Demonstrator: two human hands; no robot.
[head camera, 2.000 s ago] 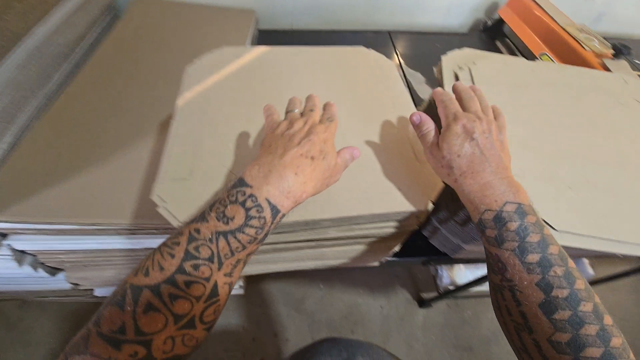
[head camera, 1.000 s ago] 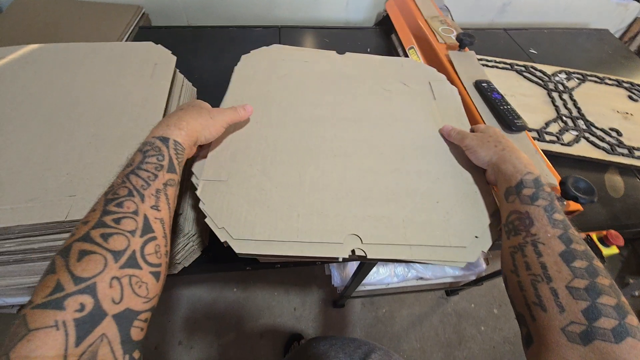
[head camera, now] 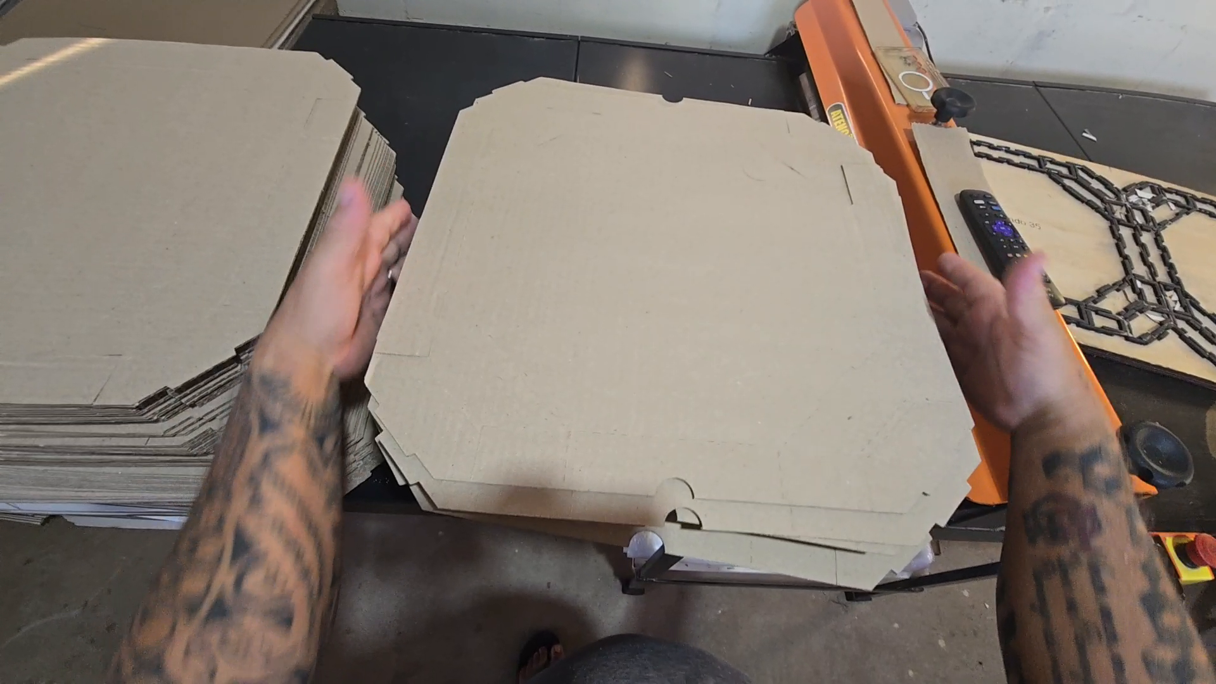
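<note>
Several die-cut cardboard blanks (head camera: 655,304) lie loosely stacked before me, their lower edges out of line and reaching past the table's front edge. Upright at their left edge is my left hand (head camera: 347,275), its palm turned inward, in the gap beside a tall stack of cardboard blanks (head camera: 161,209). My right hand (head camera: 997,332) is at the right edge of the small stack, palm toward it and thumb up. Neither hand grips a blank; whether the fingertips touch the edges cannot be told.
An orange machine frame (head camera: 883,142) with black knobs (head camera: 1154,454) runs along the right. Beyond it lie a remote control (head camera: 1007,237) and a wooden die board (head camera: 1111,228). A red and yellow button (head camera: 1199,551) sits at the lower right. The table (head camera: 446,71) is black.
Two seconds ago both hands were over cardboard further left; one second ago they held the blank's two sides. Now both have let go and are turned palm inward. The view has shifted right since the first frame.
</note>
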